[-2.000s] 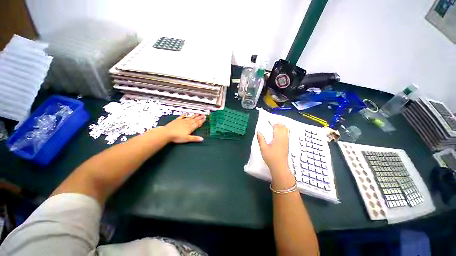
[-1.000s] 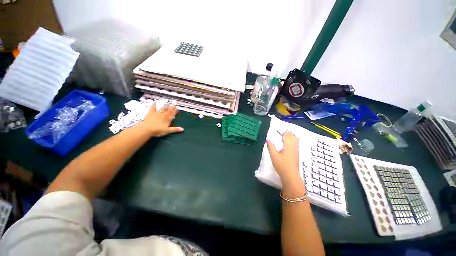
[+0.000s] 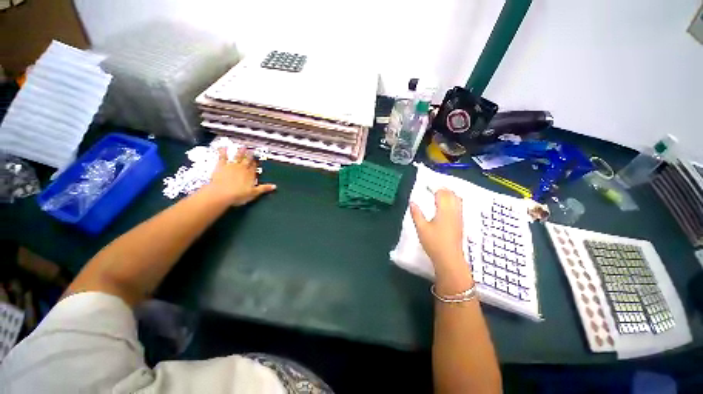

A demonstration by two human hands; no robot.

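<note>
Small white peeled liner pieces (image 3: 190, 174) lie heaped at the left of the dark green bench. My left hand (image 3: 233, 178) rests on the right part of the heap, fingers spread; whether a piece is under the fingers is hidden. My right hand (image 3: 441, 225) lies on the left part of a thick white stack of carrier sheets (image 3: 501, 254), thumb apart from the fingers. Rows of dark-outlined squares show on the stack right of the hand. Green PCB panels (image 3: 370, 185) lie in a small pile between my hands.
Blue bin (image 3: 104, 183) with clear plastic bags stands left, ribbed foam sheet (image 3: 54, 104) beside it. Stacked sheets (image 3: 285, 127) stand at the back. Clear bottles (image 3: 410, 131), a black device (image 3: 465, 115) and blue items stand back right. A tray of parts (image 3: 628, 285) lies far right.
My left hand has moved left, away from the green panels, and the white heap is now gathered into a smaller area. My right hand has stayed on the stack. The view has shifted.
</note>
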